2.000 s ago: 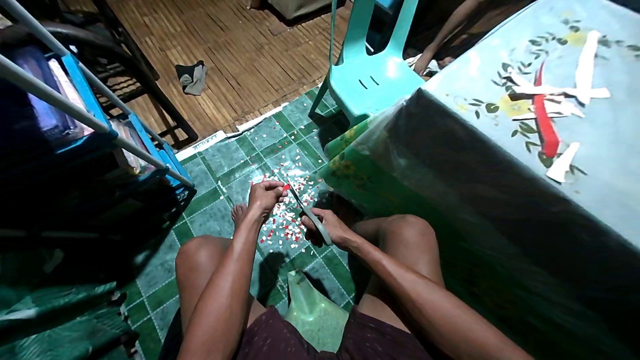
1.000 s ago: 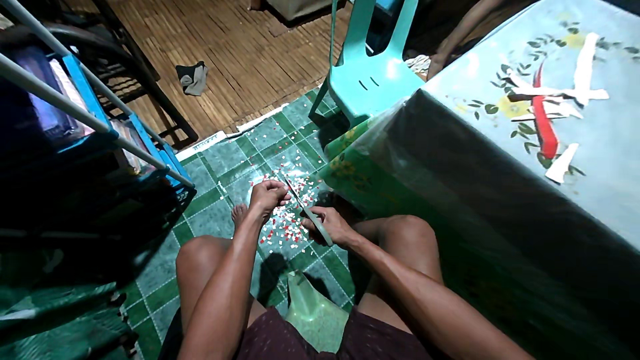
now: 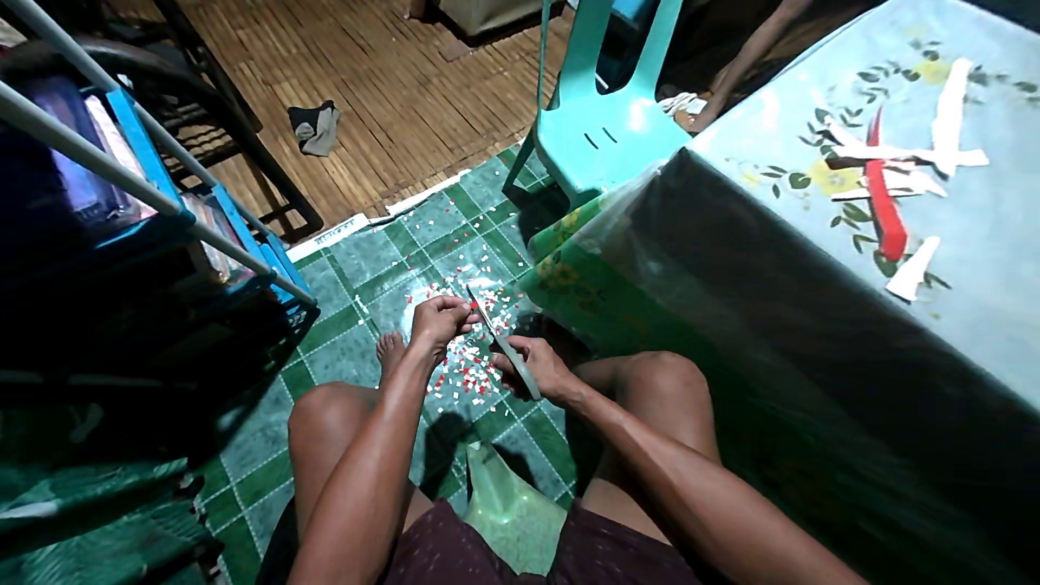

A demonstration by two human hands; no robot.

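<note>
A pair of scissors (image 3: pixel 512 357) is in my right hand (image 3: pixel 540 370), its blades pointing up and to the left. My left hand (image 3: pixel 443 323) pinches a small red piece (image 3: pixel 474 305) between the fingertips, right beside the blades. Whether the blades are closed on it cannot be told. Below both hands, many small red and white bits (image 3: pixel 471 378) lie scattered over the green tiled floor covering (image 3: pixel 325 357). On the table at the right are several white strips (image 3: pixel 951 122) and a red strip (image 3: pixel 887 211), some of them crossing one another.
A table with a floral plastic cover (image 3: pixel 999 268) stands at the right. Beyond it is a turquoise plastic chair (image 3: pixel 609 146), with another person's arm (image 3: pixel 747 65) behind. A rack with blue edges (image 3: pixel 146 154) is at the left; a dark and grey cloth (image 3: pixel 315 130) lies on the bamboo floor (image 3: pixel 390 97).
The other person's arm behind the chair has shifted slightly. My hands stay in nearly the same place, with the scissors still in my right hand.
</note>
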